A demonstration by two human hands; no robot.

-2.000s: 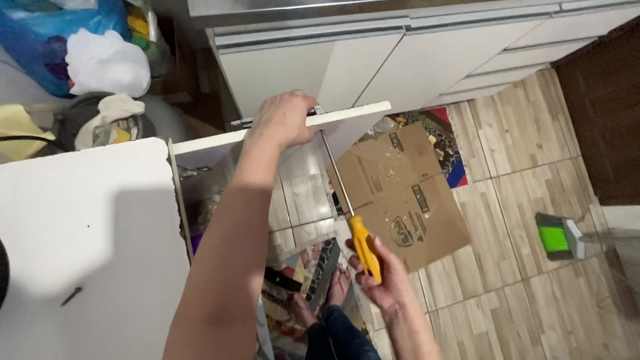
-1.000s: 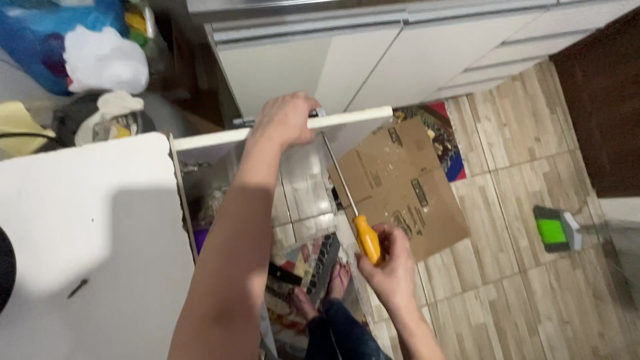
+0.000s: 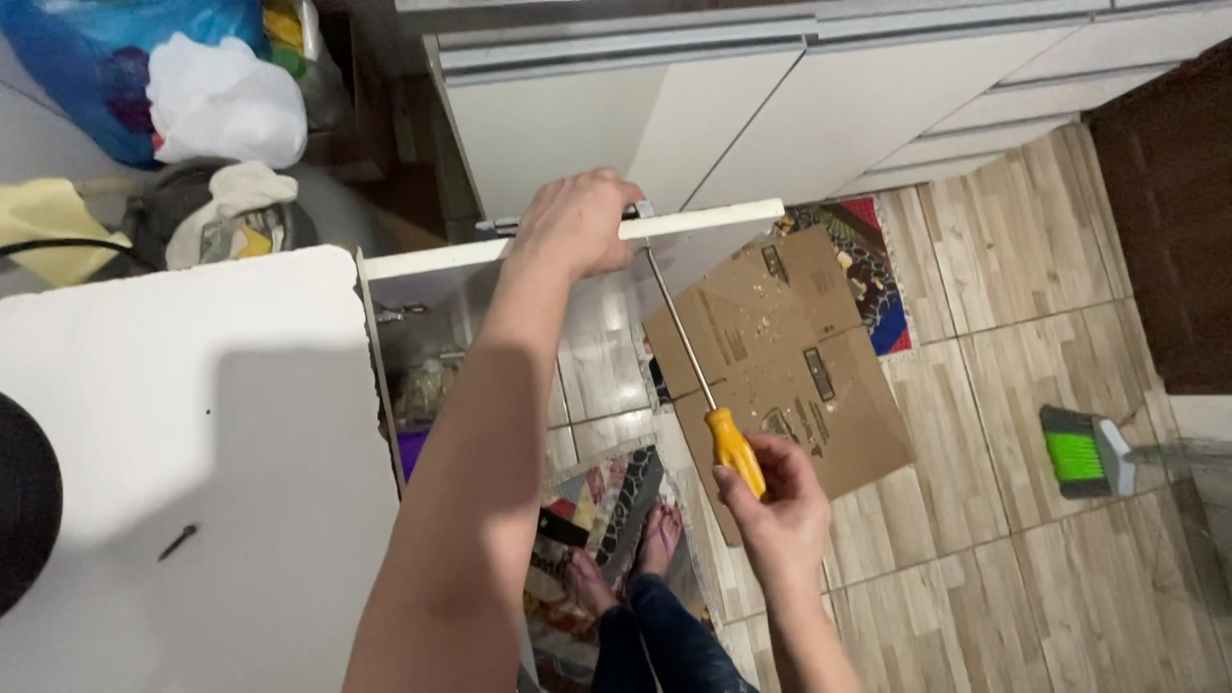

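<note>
My left hand (image 3: pixel 580 223) grips the top edge of an open white cabinet door (image 3: pixel 712 218), its fingers over the far side beside a metal fitting (image 3: pixel 639 209). In my right hand (image 3: pixel 784 505) is the yellow handle of a long screwdriver (image 3: pixel 736 450). Its shaft slants up and left, and the tip meets the near face of the door just right of my left hand; what it touches there is too small to tell. A dark screw (image 3: pixel 178 542) lies on the white top (image 3: pixel 279 433) at left.
Flattened cardboard (image 3: pixel 789 385) lies on the tiled floor, partly over a patterned mat (image 3: pixel 881 279). My feet stand on another mat (image 3: pixel 616 500). White cabinets (image 3: pixel 741 115) run beyond the door. A brush with green bristles (image 3: pixel 1073 456) is at right; bags (image 3: pixel 226 101) are at upper left.
My right hand has stayed on the screwdriver handle, and its fingers have shifted their hold. My left hand remains on the door edge.
</note>
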